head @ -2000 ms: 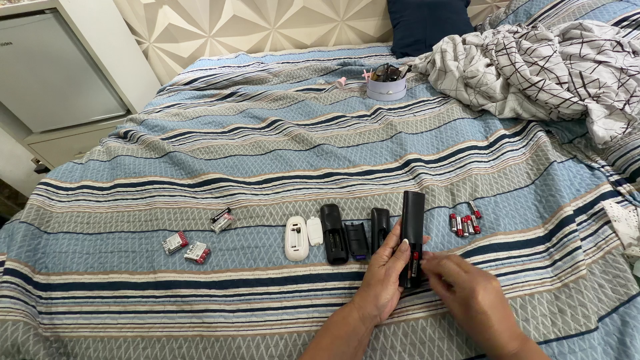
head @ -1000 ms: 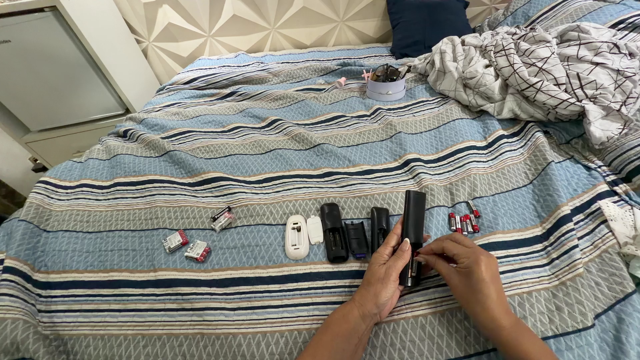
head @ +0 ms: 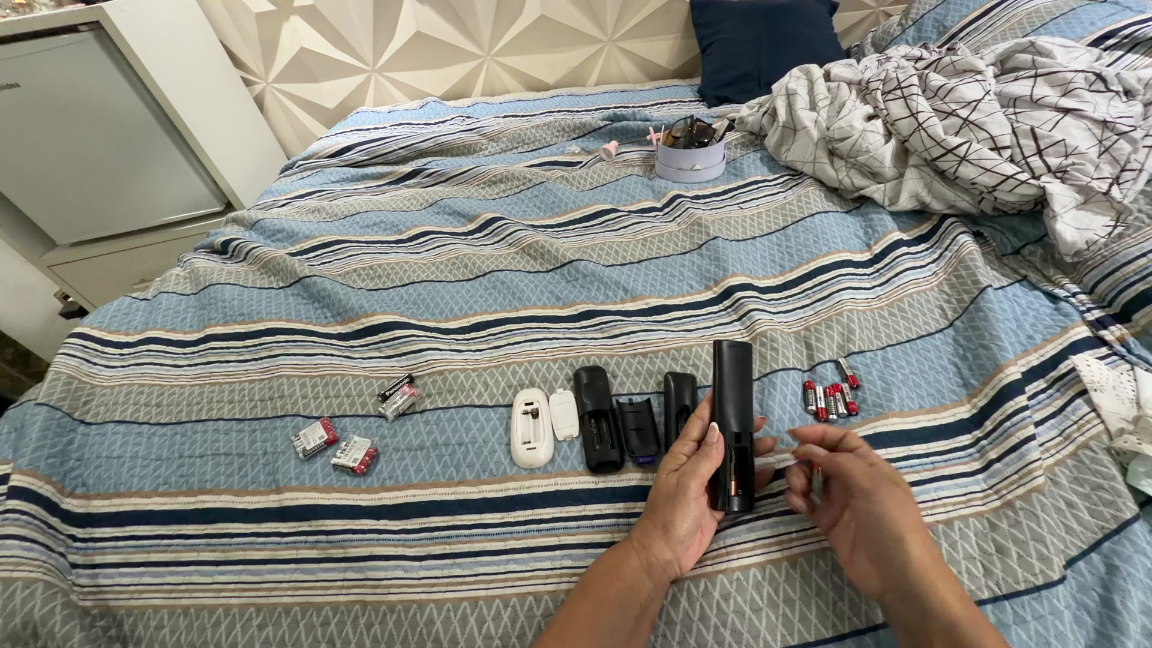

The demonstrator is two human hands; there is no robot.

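Note:
My left hand (head: 688, 490) holds a black remote control (head: 733, 396) upright, back side up, its battery compartment uncovered with a battery visible inside. Just right of it, my right hand (head: 846, 499) pinches a small battery (head: 817, 481), partly hidden by the fingers. Beyond that hand lie several red and silver batteries (head: 830, 400). Left of the held remote are another black remote (head: 680, 400), a black battery cover (head: 638, 427), an opened black remote (head: 598, 418), a white cover (head: 563, 414) and a white oval remote (head: 532, 427) with its compartment exposed.
Shrink-wrapped battery packs (head: 354, 455) and a few batteries (head: 398, 396) lie to the left on the striped bedspread (head: 504, 279). Farther back stand a round lilac box (head: 690, 164) of small items, a crumpled patterned sheet (head: 954, 126) and a dark blue pillow (head: 765, 45).
My right hand has come away from the remote's compartment to the right, with a battery between its fingers. My left hand keeps the remote in about the same place.

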